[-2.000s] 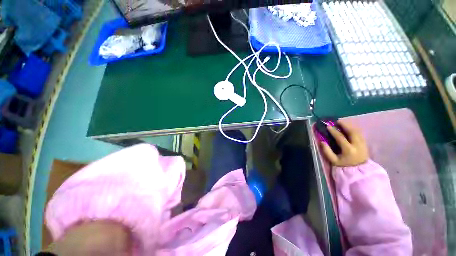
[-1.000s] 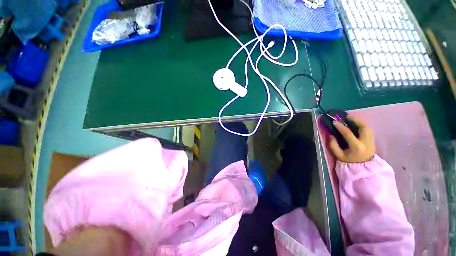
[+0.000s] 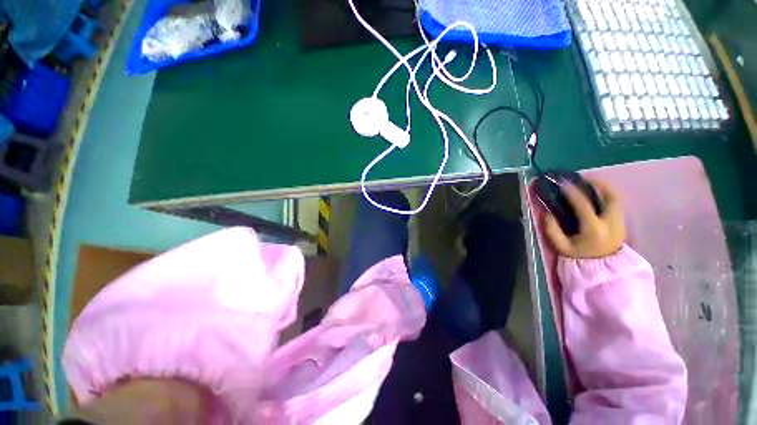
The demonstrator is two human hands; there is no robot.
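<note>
My right hand [image 3: 588,222] rests over a black computer mouse [image 3: 568,202], fingers curled around it, at the left part of a pink mat [image 3: 664,249]. My left arm shows as a pink sleeve [image 3: 183,307] at the lower left, with a bare wrist below its cuff; the left hand itself is cut off by the bottom edge. A white cable [image 3: 446,145] lies in loose loops on the green bench, partly hanging over its front edge. A round white disc [image 3: 368,116] with a short white piece lies on its left side.
A blue tray [image 3: 133,58] with bagged parts is at the upper left. Another blue tray [image 3: 498,35] is at the top, beside a grid of white keycap-like parts [image 3: 651,83]. A thin black cable [image 3: 498,109] leads to the mouse. My legs show below the bench edge.
The view has shifted, so the bench items sit higher in the picture. The mouse glow has faded from bright pink to nearly dark. My right hand stays on the mouse.
</note>
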